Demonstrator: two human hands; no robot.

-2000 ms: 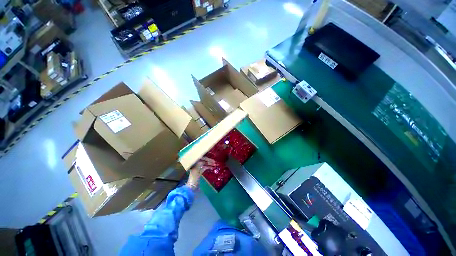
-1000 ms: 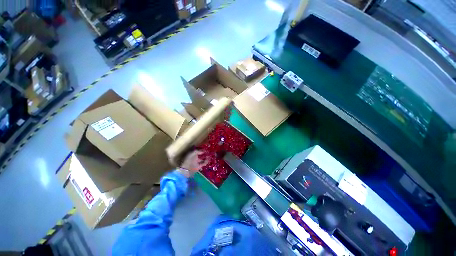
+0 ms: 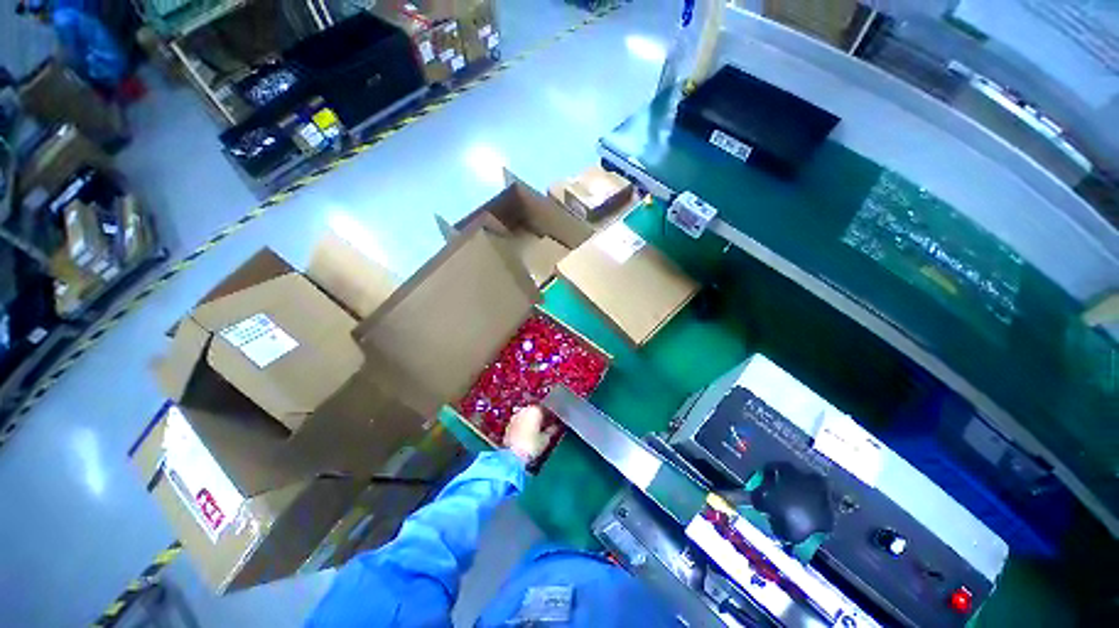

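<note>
My left hand (image 3: 528, 434), bare with a blue sleeve, is at the near edge of an open cardboard carton (image 3: 448, 321) with its lid tilted back. Its fingers look curled; whether they grip the edge or hold anything is hidden. The carton holds a heap of small glossy red components (image 3: 530, 368). A flat metal discharge chute (image 3: 601, 438) runs from the machine (image 3: 847, 491) to the carton, its end beside my hand. Red parts also lie along the machine's feed rail (image 3: 755, 552). My right hand is not in view.
Large open cartons (image 3: 276, 368) stand at the left. A closed carton (image 3: 626, 285) and an open one (image 3: 528, 233) lie beyond the red parts. A raised green shelf (image 3: 785, 215) with a black tray (image 3: 755, 119) runs along the right. A black knob (image 3: 795, 503) sits on the machine.
My left hand has moved right and nearer, from beside the carton's lid to its near edge by the chute. The lid now leans back, showing its broad inner face. The view has shifted slightly.
</note>
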